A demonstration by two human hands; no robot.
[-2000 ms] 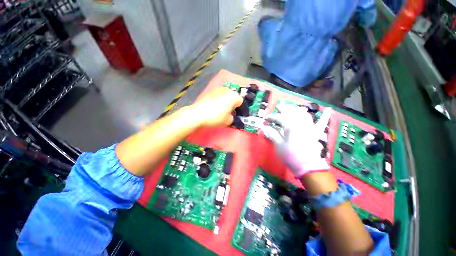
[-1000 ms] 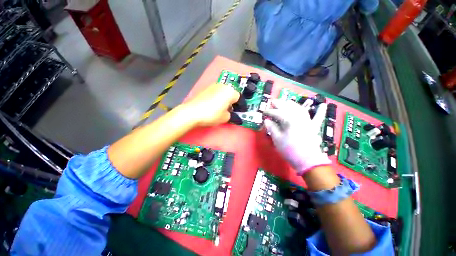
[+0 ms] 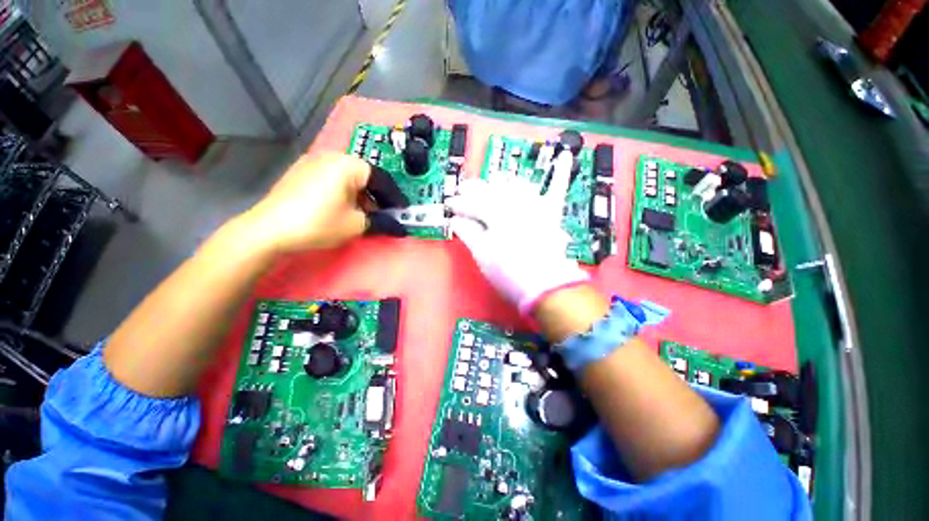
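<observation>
My left hand (image 3: 314,204) is bare and shut on the black grips of a cutter-like tool (image 3: 416,216), its short silver jaws pointing right. The jaws lie over the right edge of the back-left green circuit board (image 3: 430,185). My right hand (image 3: 522,226), in a white glove with a pink cuff, has its thumb or fingertips at the jaw tips beside that board's edge. One gloved finger is stretched up over the back-middle board (image 3: 601,209). Whether the right fingers pinch a small part cannot be told.
More boards lie on the red mat (image 3: 428,282): front left (image 3: 295,407), front middle (image 3: 463,432), back right (image 3: 693,239) and front right. A green conveyor (image 3: 815,142) runs along the right. A person in blue (image 3: 540,46) is behind the bench. A red box (image 3: 143,102) and wire rack stand left.
The view has shifted, so the boards appear further left and the bench's right side shows more. Both hands stay together at the back-left board's right edge, the left still holding the tool.
</observation>
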